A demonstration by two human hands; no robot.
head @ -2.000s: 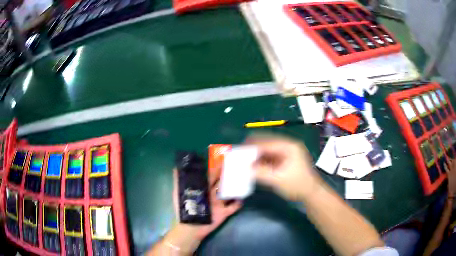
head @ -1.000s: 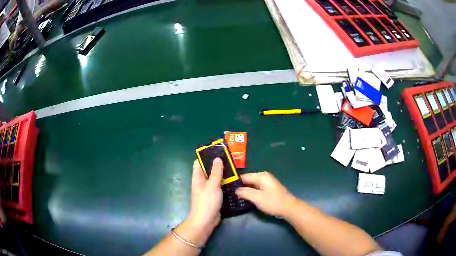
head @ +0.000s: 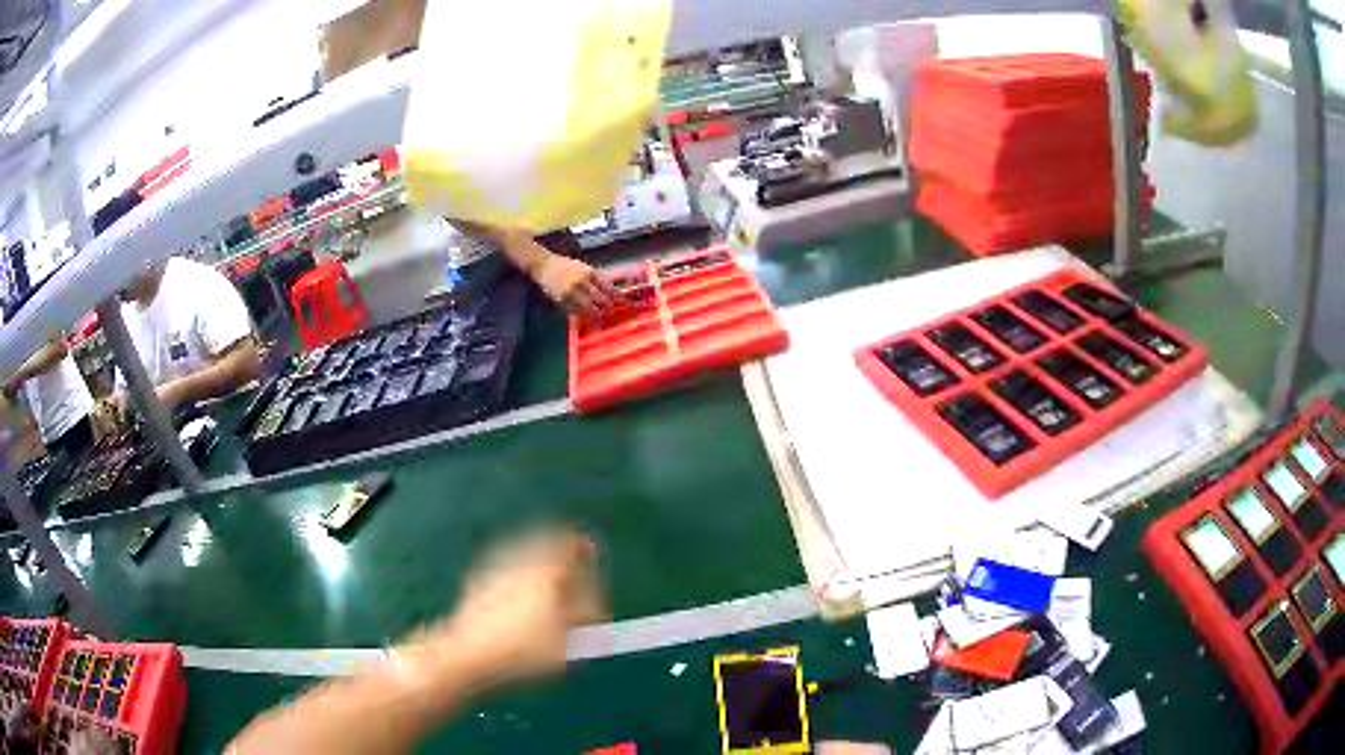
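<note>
The keypad phone shows at the bottom edge, with its yellow frame and dark screen facing me; its lower part is cut off. My left hand is blurred and reaches forward over the green bench, left of the phone; its fingers are unclear. A strip of skin, seemingly my right hand, shows at the bottom edge just right of the phone. Whether it holds the phone is hidden. A sliver of the orange-red battery shows at the bottom edge.
Loose batteries or cards are heaped at right. Red phone trays lie at far right, on white sheets and at lower left. Another person's hand is at a red tray. A yellowish object hangs above.
The view has tilted up, showing the far side of the line. My left hand has left the phone and moved forward and left. My right hand is almost out of view.
</note>
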